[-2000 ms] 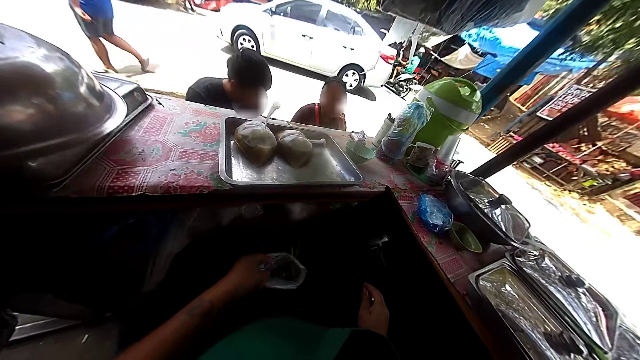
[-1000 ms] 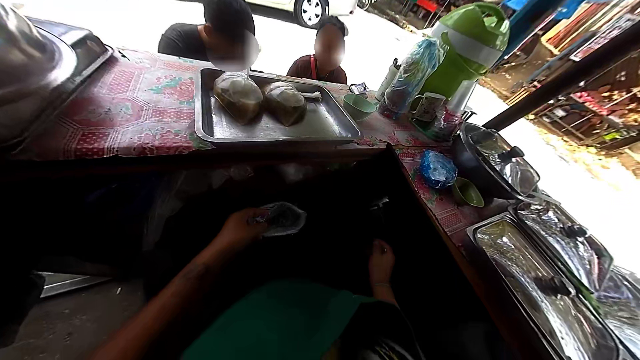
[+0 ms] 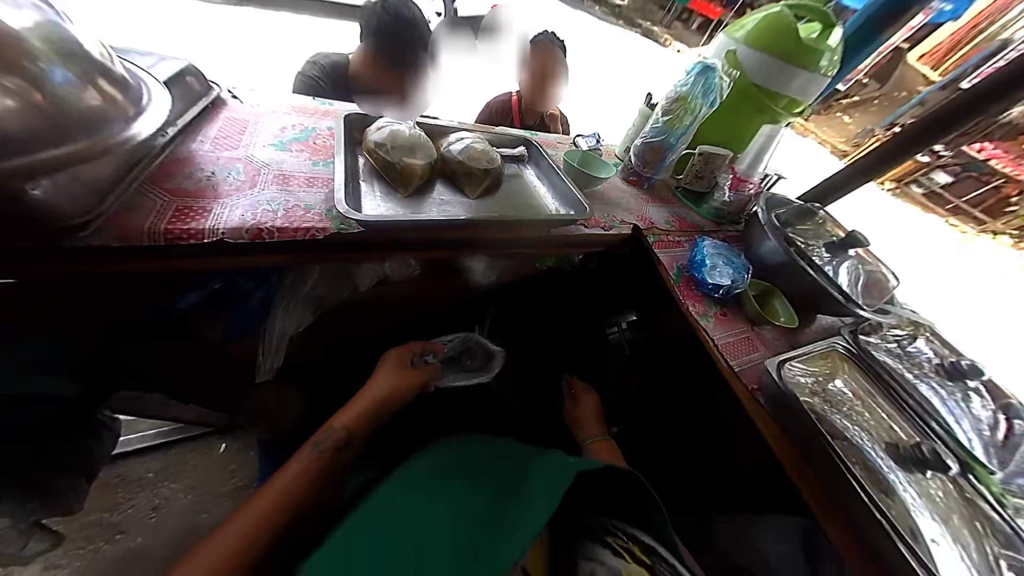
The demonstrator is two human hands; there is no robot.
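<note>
Below the counter edge, my left hand (image 3: pixel 406 373) grips the rim of a clear plastic bag (image 3: pixel 468 360), whose mouth is spread wide; something dark shows inside, too dim to identify. To its right, my right hand (image 3: pixel 586 412) is lowered into the shade with curled fingers; whether it holds anything is hidden by the darkness. Above both hands, a metal tray (image 3: pixel 528 204) on the counter carries two knotted plastic bags of brownish food, the left one (image 3: pixel 400 156) and the right one (image 3: pixel 472 164).
A flowered tablecloth (image 3: pixel 272 200) covers the counter. At right are a green bowl (image 3: pixel 588 169), a mug (image 3: pixel 706 168), a green drink jug (image 3: pixel 768 72), a blue plastic bundle (image 3: pixel 718 266), a lidded pot (image 3: pixel 824 256) and covered food trays (image 3: pixel 864 416). Two people sit beyond the counter.
The view has tilted down and shifted toward the counter. The left hand keeps hold of the clear bag throughout, and the right hand stays low beside it.
</note>
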